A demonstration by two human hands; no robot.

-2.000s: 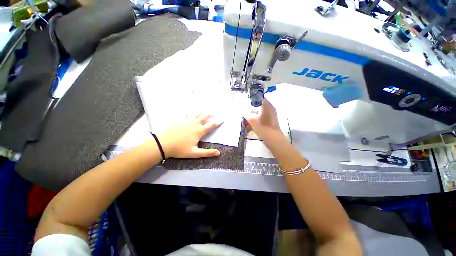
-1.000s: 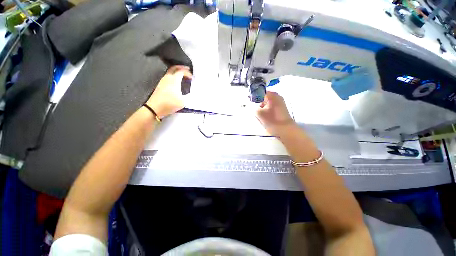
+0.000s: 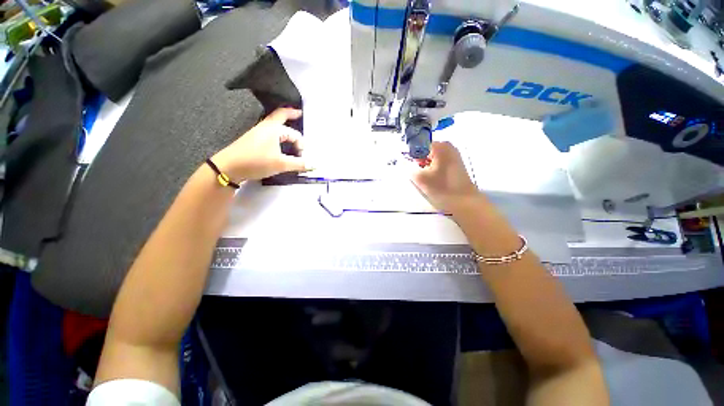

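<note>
A cut fabric piece (image 3: 324, 83), pale side up, lies under the left end of the sewing machine head (image 3: 508, 59). Its dark face shows where the left edge is turned over. My left hand (image 3: 266, 151) is at that left edge, thumb and fingers bent around it and holding it. My right hand (image 3: 446, 178) is curled just right of the presser foot (image 3: 387, 123), beside and below the dark round knob (image 3: 418, 136). Its fingertips are partly hidden, so whether they pinch fabric cannot be told. The fabric's border near the needle is washed out by glare.
A large dark fabric panel (image 3: 135, 166) covers the table's left, with a dark roll (image 3: 135, 47) behind. A ruler (image 3: 381, 262) runs along the front edge. Thread snips (image 3: 651, 235) lie at right. A grey-white stack (image 3: 647, 377) is at lower right, a blue basket (image 3: 32, 349) at lower left.
The fabric piece has turned and moved back under the head, uncovering the front of the bed. My left hand moved back and left from lying flat to holding its edge. My right hand stays near the needle.
</note>
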